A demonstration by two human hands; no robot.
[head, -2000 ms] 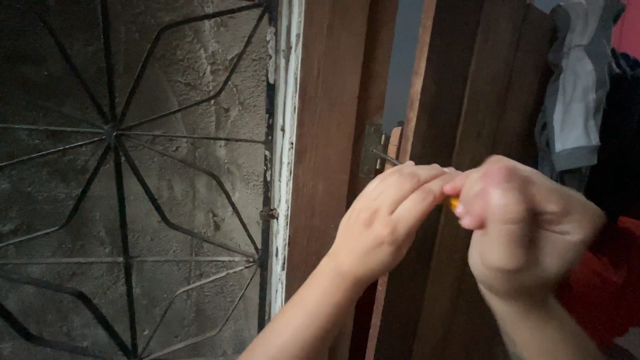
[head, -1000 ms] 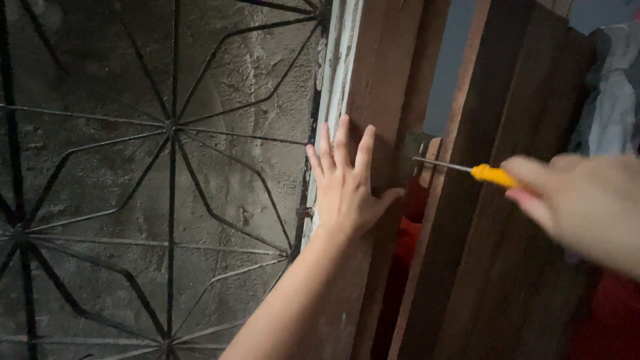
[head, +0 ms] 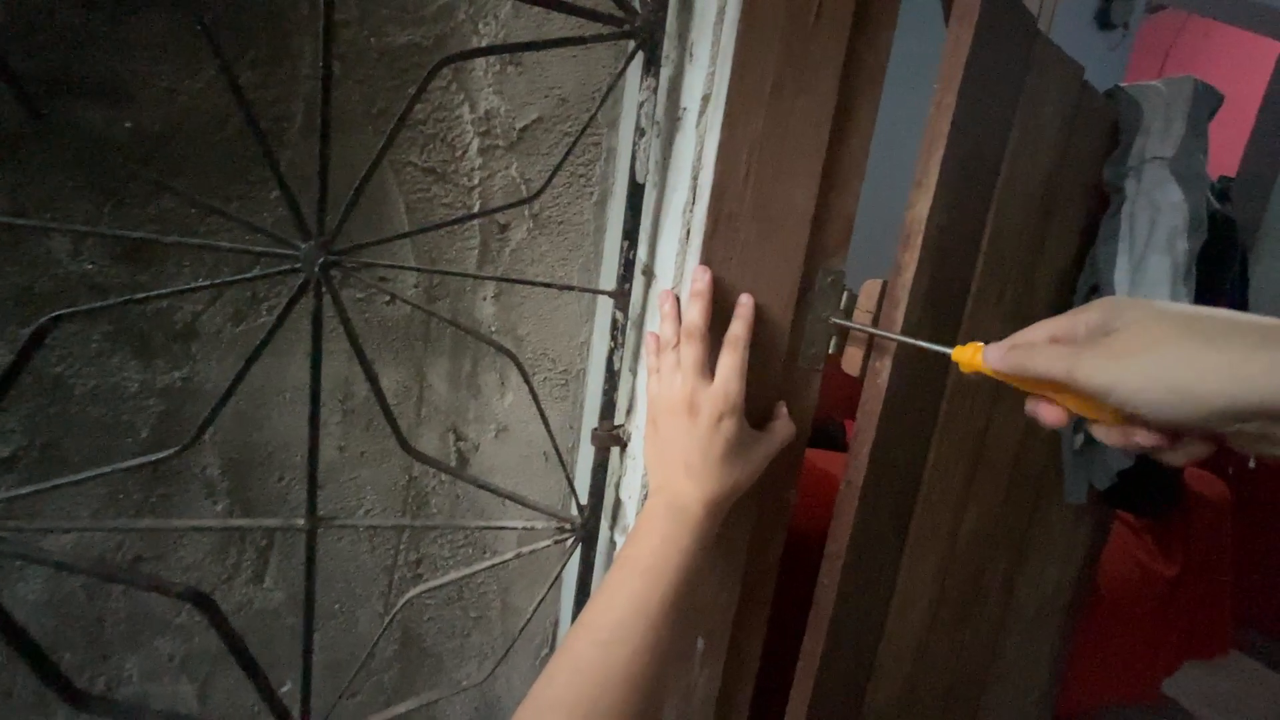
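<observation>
My right hand (head: 1120,375) grips the yellow handle of a screwdriver (head: 900,341). The shaft points left, and its tip meets a metal hinge plate (head: 825,318) on the brown wooden door frame (head: 775,150). Beside the plate, a small light-brown piece (head: 863,328) lies against the edge of the wooden door (head: 900,420), which stands ajar. My left hand (head: 705,420) rests with spread fingers on the frame and its white-painted edge, left of the hinge plate, and holds nothing.
A black metal grille (head: 316,258) stands before a rough cement wall (head: 500,170) on the left. Grey cloth (head: 1155,200) hangs behind the door at the right, with red fabric (head: 1150,600) below it. More red fabric shows through the door gap.
My left hand has left the screwdriver shaft, where it was two seconds ago, for the door frame. The screwdriver's tip, a little off the hinge plate one second ago, now meets it.
</observation>
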